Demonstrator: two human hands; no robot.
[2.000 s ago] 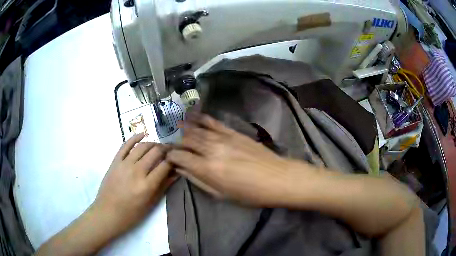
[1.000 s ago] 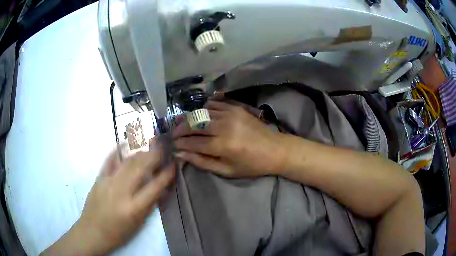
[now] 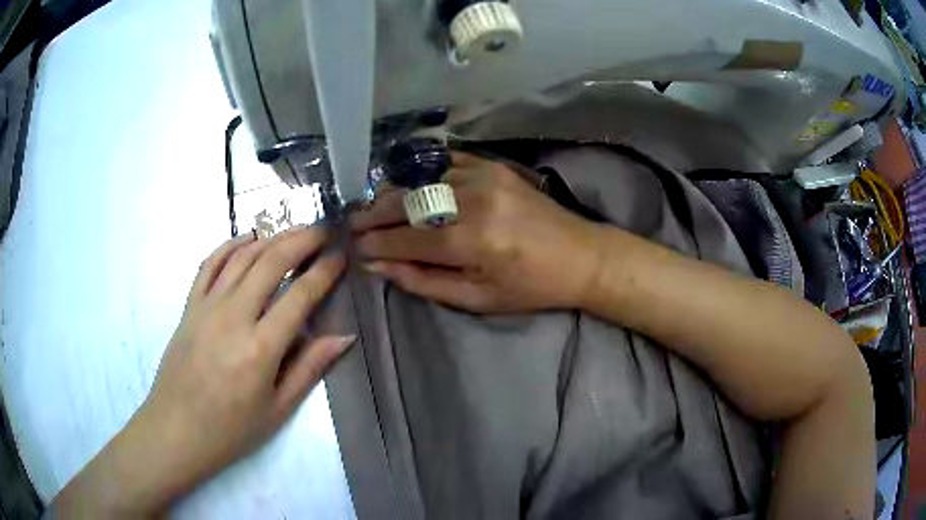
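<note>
A grey-brown garment piece (image 3: 477,406) covers the machine bed and hangs towards me. Its folded edge (image 3: 368,406) runs straight up to the presser foot (image 3: 330,203) of the white sewing machine (image 3: 579,51). My left hand (image 3: 244,325) lies flat at the folded edge, fingertips just below the foot, pressing the cloth with fingers slightly apart. My right hand (image 3: 487,239) lies on the garment right of the foot, under the lower cream tension knob (image 3: 431,204), fingertips at the edge. The needle tip is hidden by the machine head and fingers.
The white table (image 3: 91,274) extends to the left, with dark cloth at its far left edge. A small box (image 3: 861,249) with metal and purple bits stands right of the machine. A yellow cord (image 3: 879,198) and striped cloth (image 3: 918,208) lie beside it.
The view has moved closer to the machine head. My left hand has come to lie flat beside the foot. My right hand has moved in under the lower knob, and the cloth is spread flatter.
</note>
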